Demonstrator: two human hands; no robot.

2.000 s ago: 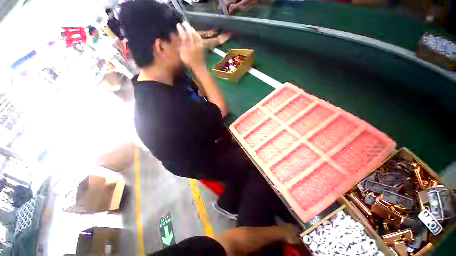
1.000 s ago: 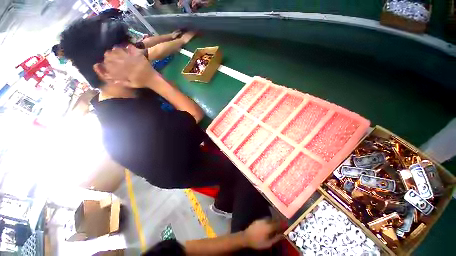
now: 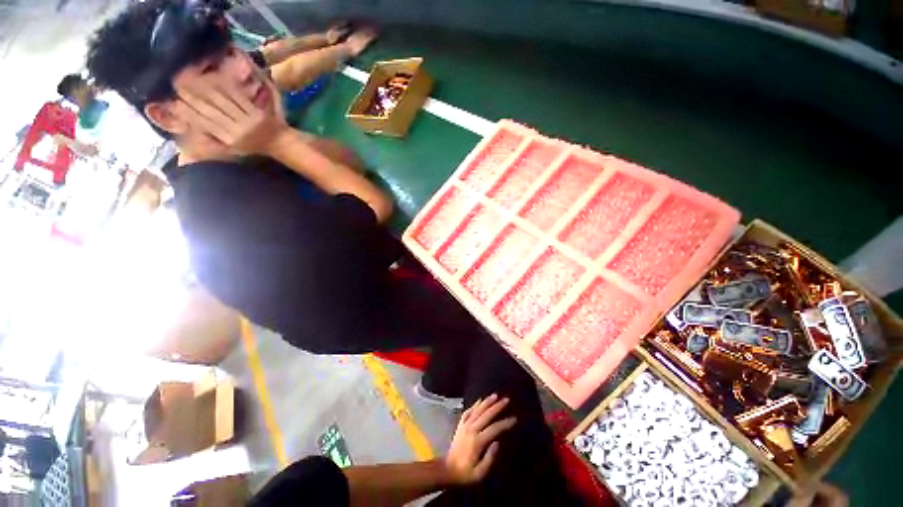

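Observation:
A pink-red tray [image 3: 567, 241] with ten empty pockets in two rows lies on the green bench. An open cardboard box of small white parts [image 3: 668, 441] stands at its near end. Beside it, an open brown box holds mixed copper, silver and dark metal parts [image 3: 757, 332]. My left hand [image 3: 480, 441] is left of the white-parts box, off the bench, with fingers apart and nothing in it. Part of my right hand [image 3: 820, 495] shows at the bottom edge by the near corner of the metal-parts box; its fingers are cut off or unclear.
A seated person in black [image 3: 287, 257] rests their cheek on a hand, close on the left. A smaller box of copper parts [image 3: 391, 97] stands farther along the green bench [image 3: 554, 89]. A red stool [image 3: 584, 470] shows below. Open cartons [image 3: 188, 421] stand on the floor at left.
My left hand has moved left, away from the white-parts box corner, and its fingers have spread. Part of my right hand has appeared at the bottom right. The seated person's face has turned towards me.

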